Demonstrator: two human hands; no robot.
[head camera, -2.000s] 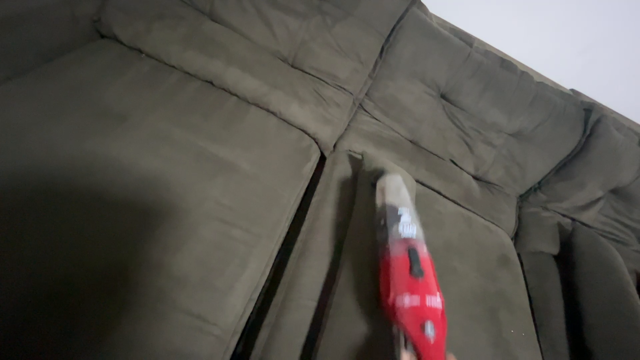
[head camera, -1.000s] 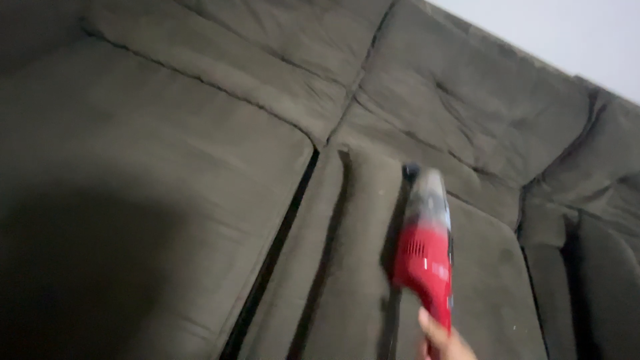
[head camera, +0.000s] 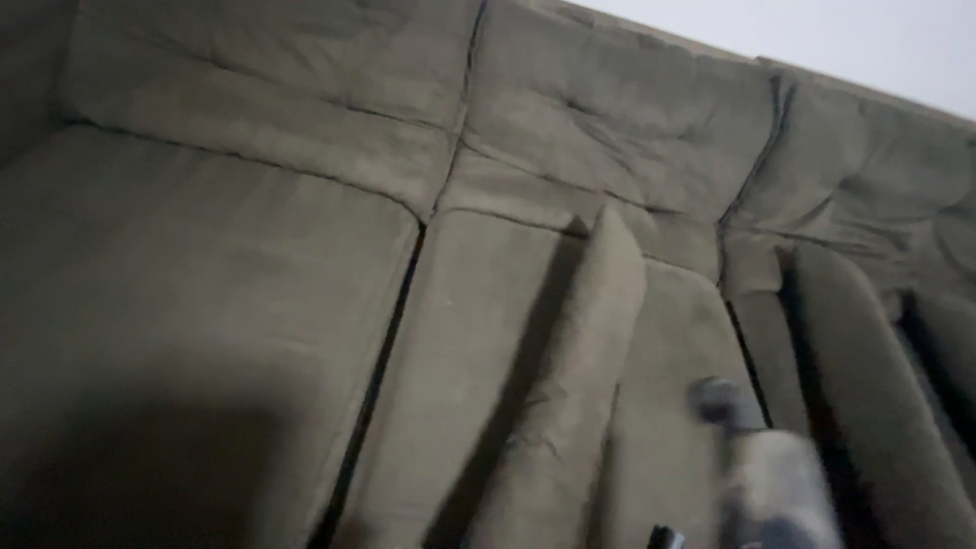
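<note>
The clear nozzle end of a handheld vacuum cleaner (head camera: 781, 488) shows blurred at the lower right, over the sofa seat. Its dark tip (head camera: 715, 400) points up toward the backrest. The rest of its body is out of view, and so are both of my hands. Left of the nozzle, a narrow padded fabric piece (head camera: 568, 374) stands up from the seat cushion (head camera: 473, 328) like a ridge, with a dark shadow along its left side. A small black object (head camera: 666, 537), too blurred to name, shows at the bottom edge.
A wide sofa seat cushion (head camera: 191, 252) lies at the left, bearing a large dark shadow. A deep gap (head camera: 377, 381) separates it from the middle seat. The creased backrest (head camera: 587, 130) runs across the top below a pale wall (head camera: 862, 38). More upright padded pieces (head camera: 877, 366) stand at the right.
The vacuum cleaner has moved down and to the right; its red body and the hand on its handle have left the view. The padded piece now stands up more, with its top farther right.
</note>
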